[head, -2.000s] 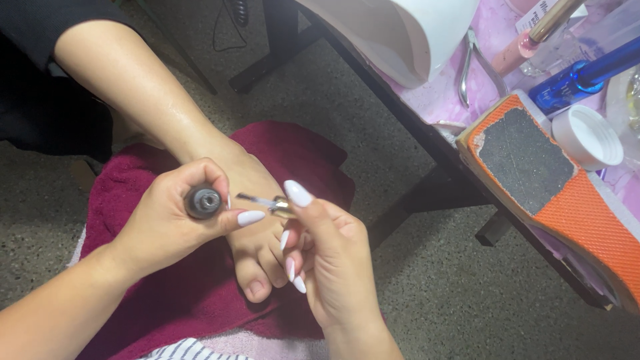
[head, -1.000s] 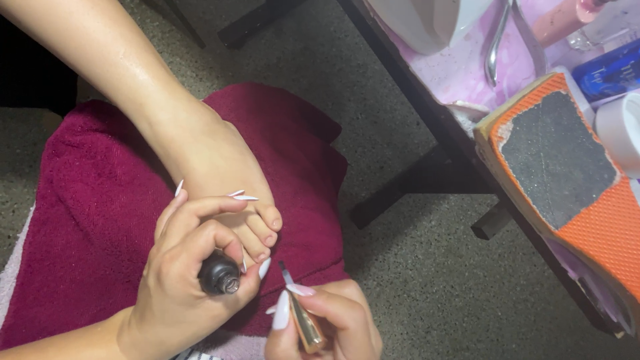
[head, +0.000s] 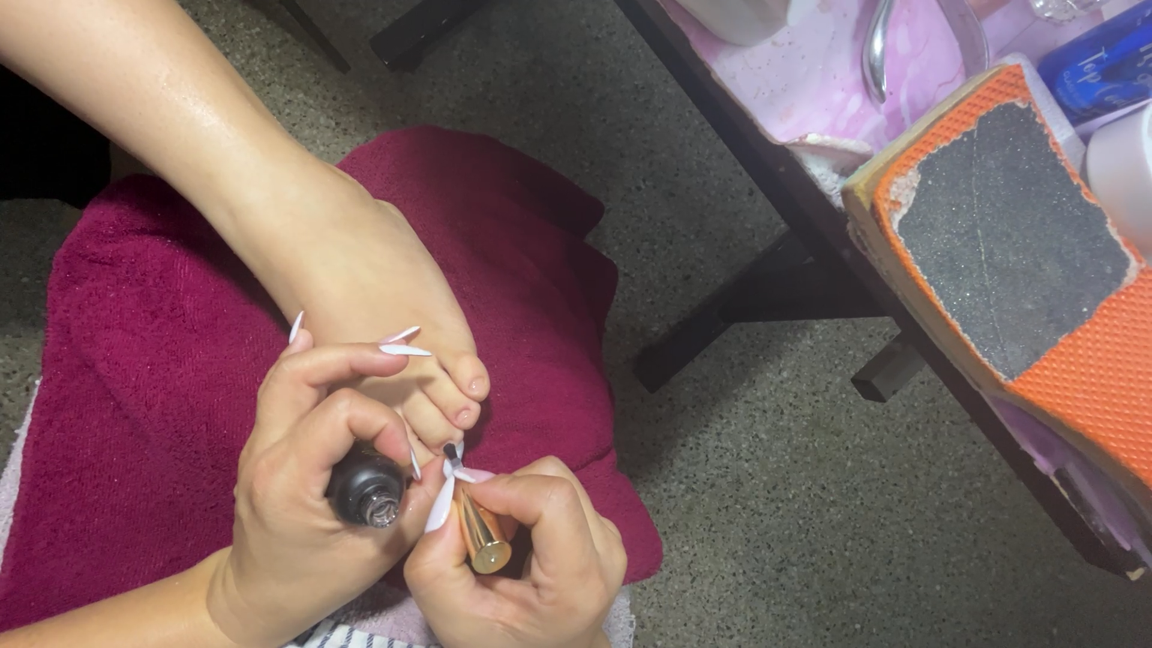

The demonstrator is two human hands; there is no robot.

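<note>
My left hand (head: 306,477) grips an open black nail polish bottle (head: 367,486), its glass neck facing up, while its fingers rest around the toes of another person's bare foot (head: 360,270). Between the thumb and fingers of my right hand (head: 531,558) is a gold-capped polish brush (head: 483,531). The dark bristle tip is at one of the smaller toes, close to its nail; whether it touches cannot be told. Long white nails show on both my hands. Beneath the foot lies a maroon towel (head: 540,315). My fingers partly hide the foot's far side.
At the right, a dark-framed table (head: 747,99) with a pink marbled top holds an orange block with a grey abrasive patch (head: 1012,243), a metal tool's handles (head: 876,54), a blue bottle (head: 1098,67) and a white round container (head: 1125,175). Dark table legs (head: 720,315) stand over the speckled floor.
Both hands have moved from above the foot to its toes. The left fingers now rest around them, and the brush has come to a smaller toe. The view has moved closer.
</note>
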